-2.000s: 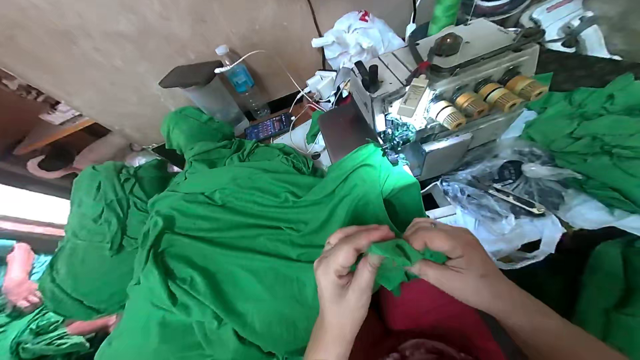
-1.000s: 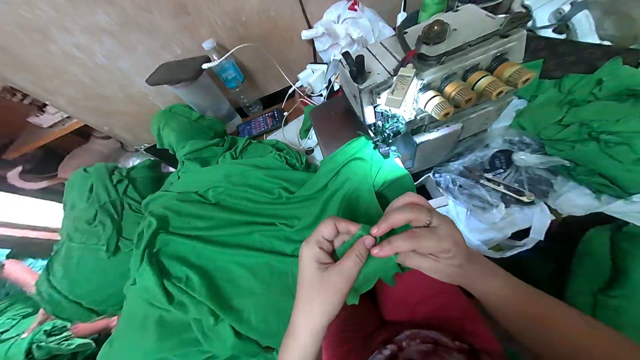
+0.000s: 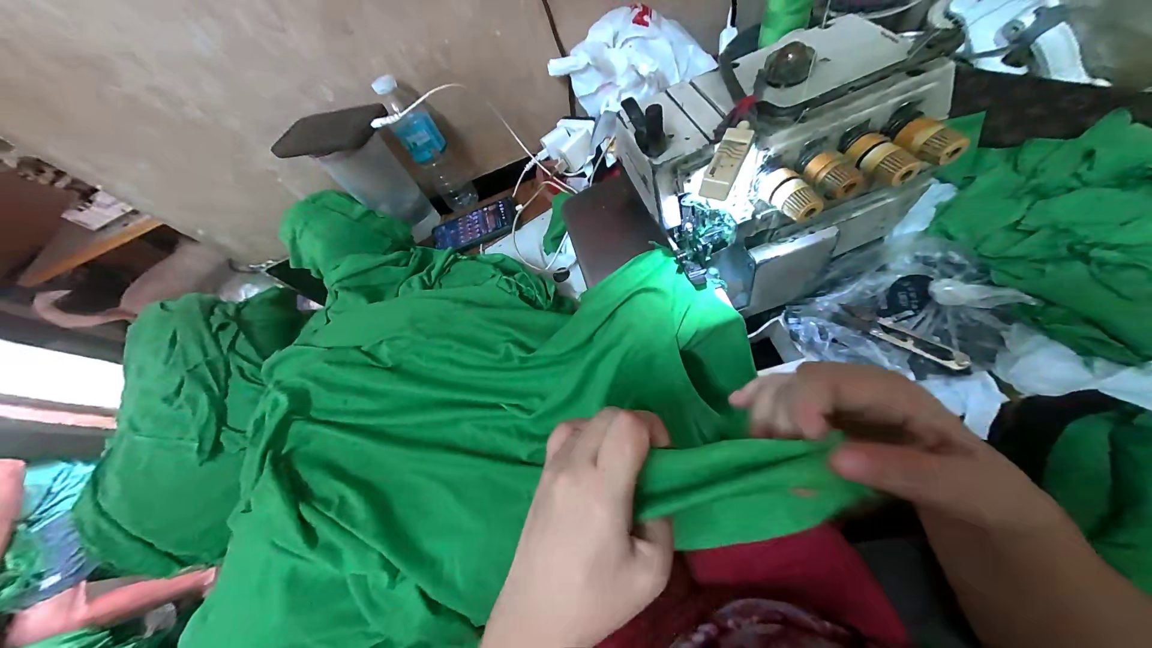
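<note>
Between my hands, above my lap, a strip of green knit fabric (image 3: 738, 490) is stretched. My left hand (image 3: 598, 513) is closed around its left end. My right hand (image 3: 868, 441), slightly blurred, pinches the right end between thumb and fingers. Just beyond them a large green cloth (image 3: 432, 396) is draped, its upper corner under the lit needle area of an overlock sewing machine (image 3: 810, 135). Four would not be told here; several yellow tension knobs (image 3: 832, 173) line the machine's front.
A phone (image 3: 474, 225), a plastic bottle (image 3: 423, 135) and a lidded container (image 3: 360, 171) stand by the wall. Thread snips (image 3: 918, 344) lie on clear plastic right of the machine. Green fabric (image 3: 1071, 234) is heaped at right. Another person's arm (image 3: 117, 603) shows at lower left.
My hands have moved apart, and the green piece that was bunched between my fingers is now stretched out between them.
</note>
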